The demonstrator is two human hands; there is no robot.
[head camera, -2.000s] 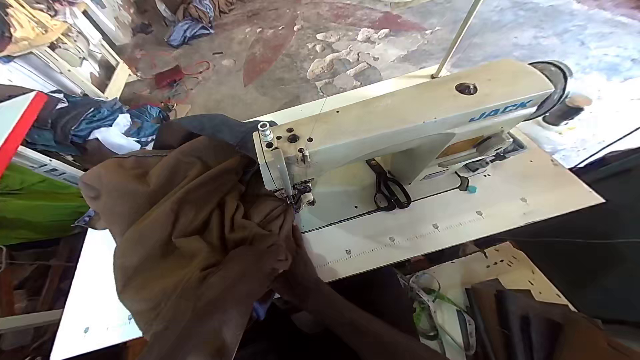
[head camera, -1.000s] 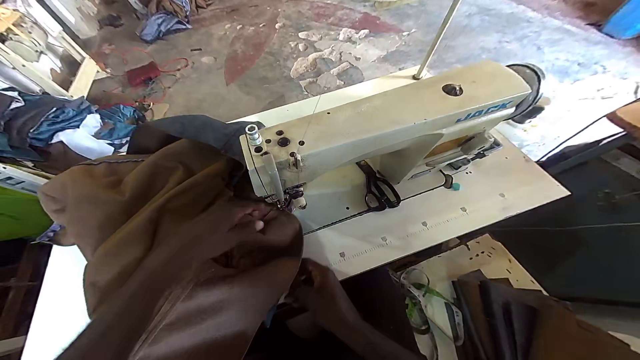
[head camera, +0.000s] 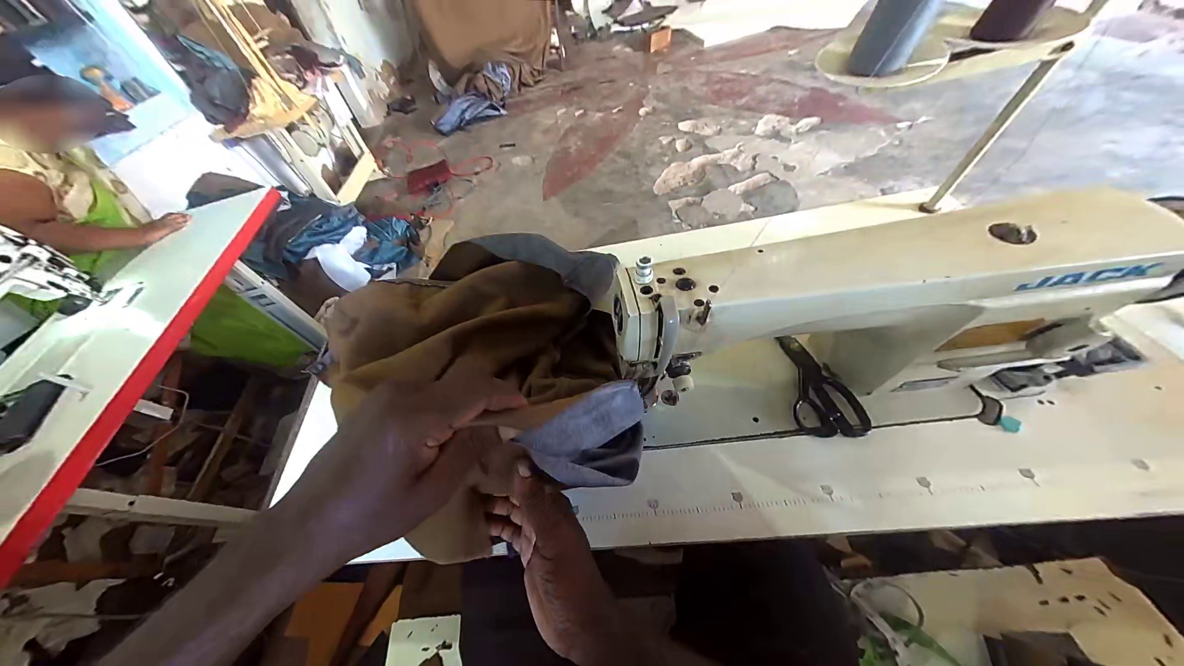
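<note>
Brown fabric [head camera: 462,324] is bunched on the bed of a white Jack sewing machine [head camera: 832,277], left of and against its needle head. A folded grey-blue piece of cloth [head camera: 592,425] shows at its front, beside the presser foot area. My left hand [head camera: 425,435] lies over the brown fabric and grips it near the grey-blue fold. From below, my right hand [head camera: 536,518] pinches the cloth's lower edge between thumb and fingers. Black-handled scissors [head camera: 826,398] lie on the machine bed under the arm. The needle itself is hidden.
At the far left a person [head camera: 55,185] sits by another machine table with a red edge [head camera: 176,342]. Thread cones [head camera: 893,37] stand on a holder behind the machine. Heaped clothes [head camera: 342,240] lie beyond the fabric. A wooden surface [head camera: 1073,601] with cut scraps is at the lower right.
My left hand has come down from beside the needle head to the front of the fabric. The grey-blue fold now shows there. The view has shifted toward the left.
</note>
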